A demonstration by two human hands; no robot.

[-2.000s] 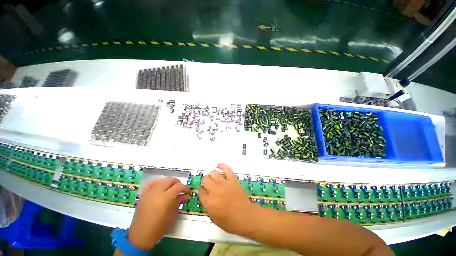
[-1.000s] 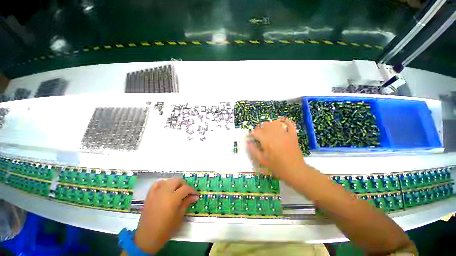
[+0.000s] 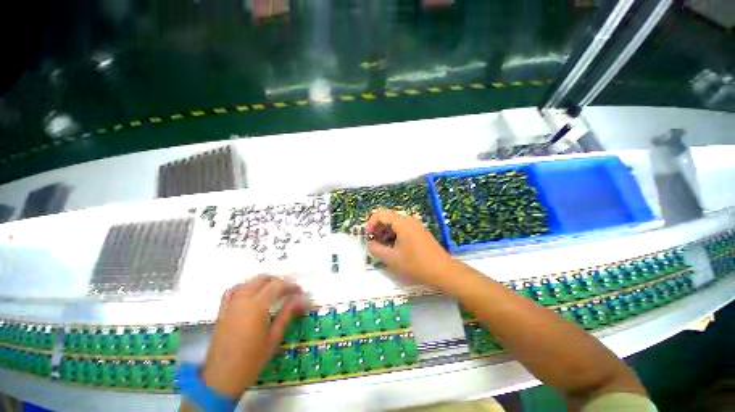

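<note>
A green circuit board panel (image 3: pixel 355 338) lies on the track in front of me. My left hand (image 3: pixel 256 322), with a blue wristband, is over the panel's left end, thumb and fingers apart; whether it holds a small part cannot be told. My right hand (image 3: pixel 403 245) is at the near edge of the dark green capacitor pile (image 3: pixel 375 199). Its fingers are curled together over the capacitors, and what is between the fingertips is too small and blurred to tell. One capacitor (image 3: pixel 335 262) lies apart, left of my right hand.
A blue two-section bin (image 3: pixel 592 197) holds capacitors in its left side. Silver parts (image 3: pixel 274 227) lie loose left of the pile. A grey ribbed block (image 3: pixel 141 256) is farther left, another (image 3: pixel 200 170) behind. More board panels (image 3: pixel 121 354) line the track on both sides.
My right hand has moved from the panel to the capacitor pile, and its fingers have closed together. My left hand has risen slightly from the panel. The camera view has shifted and tilted.
</note>
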